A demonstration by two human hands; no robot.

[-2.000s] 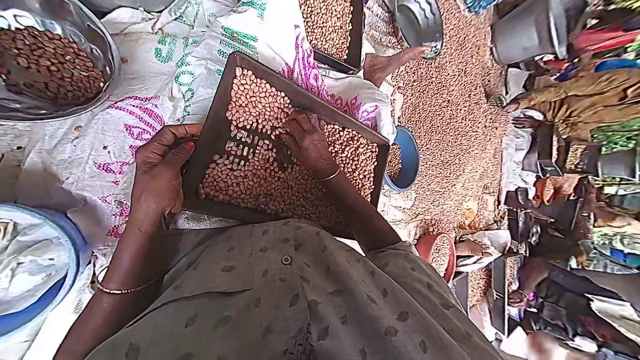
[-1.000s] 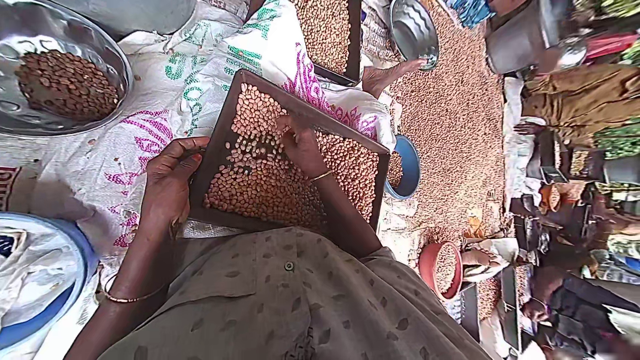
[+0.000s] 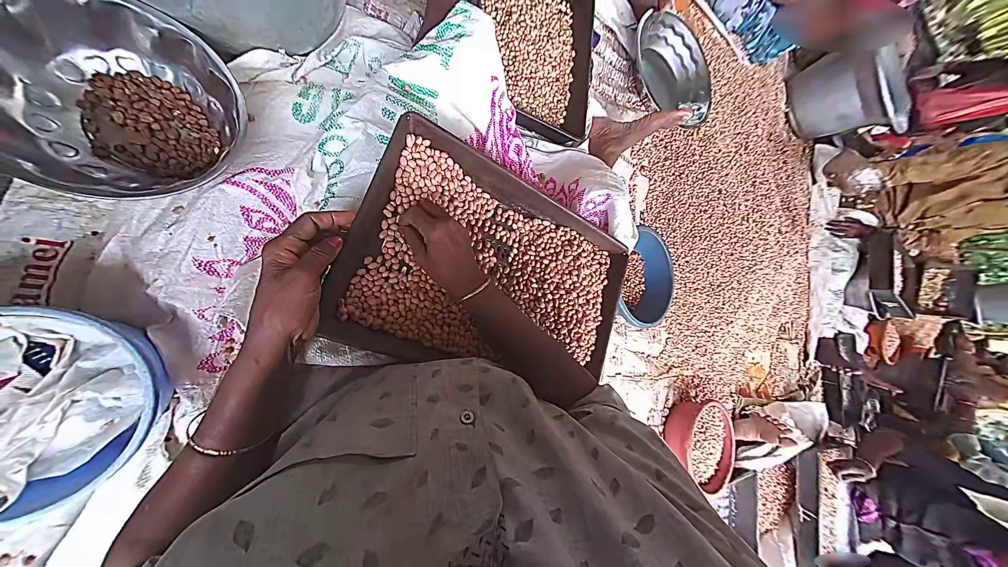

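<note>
A dark rectangular tray (image 3: 492, 161) full of pinkish-brown nuts or beans (image 3: 543, 260) rests tilted against my lap. My left hand (image 3: 295, 276) is at its left edge, thumb and fingertips brought together by the rim; whether something small is pinched there I cannot tell. Down among the nuts, in the tray's left half, lies my right hand (image 3: 441, 244) with curled fingers, their tips partly hidden. Small patches of the tray's bottom show just right of it. A shiny metal basin (image 3: 228, 87) with darker brown nuts (image 3: 150, 122) stands at the upper left.
White printed sacks (image 3: 276, 134) lie under and around the tray. A blue tub (image 3: 153, 370) holds white sacking at lower left. Another nut tray (image 3: 587, 63), a bare foot (image 3: 634, 134), a blue bowl (image 3: 657, 276) and a red bowl (image 3: 681, 425) surround spread nuts (image 3: 724, 213). Other people sit at right.
My right hand has moved left across the nuts, toward the tray's left side. The bare patch among the nuts looks smaller. My left hand remains at the left rim.
</note>
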